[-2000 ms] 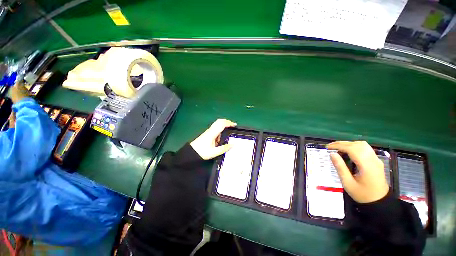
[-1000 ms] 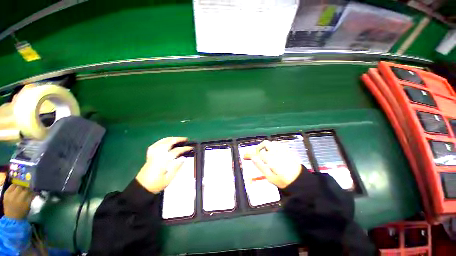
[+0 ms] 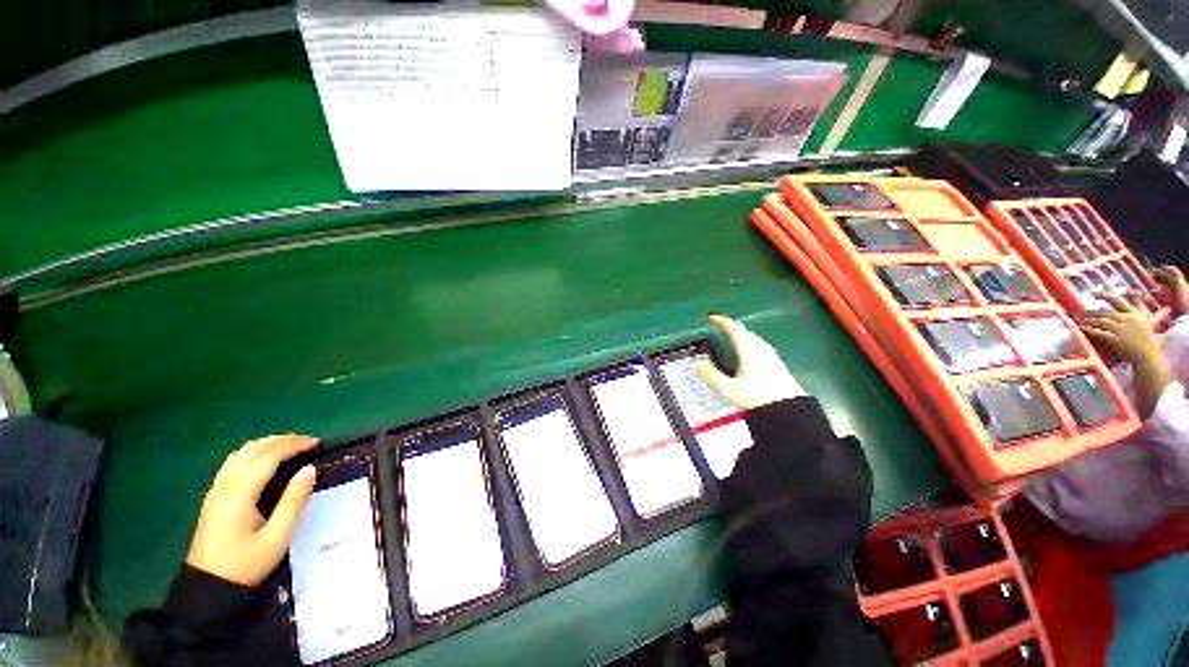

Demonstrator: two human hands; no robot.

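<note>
The black tray (image 3: 386,456) lies tilted on the green bench, its right end farther from me. It holds several smartphones (image 3: 450,528) side by side with lit, mostly white screens; the two at the right show red bands. My left hand (image 3: 248,511) is at the tray's left end, thumb over the leftmost phone's upper corner, fingers at the edge. My right hand (image 3: 756,369) is at the right end, thumb on the rightmost phone's upper part, a finger past the tray's far corner. Both hands grip the tray ends.
Stacked orange trays (image 3: 952,339) with dark phones stand at right; another orange tray (image 3: 900,586) is lower beside the bench. A co-worker's hand (image 3: 1129,341) is at a farther orange tray. The grey tape dispenser (image 3: 50,508) is cut off at left. A white sheet (image 3: 443,98) hangs behind.
The view has swung right. My left hand has moved to the tray's left end, and my right hand from the middle phones to the right end. The tray now lies more slanted in view.
</note>
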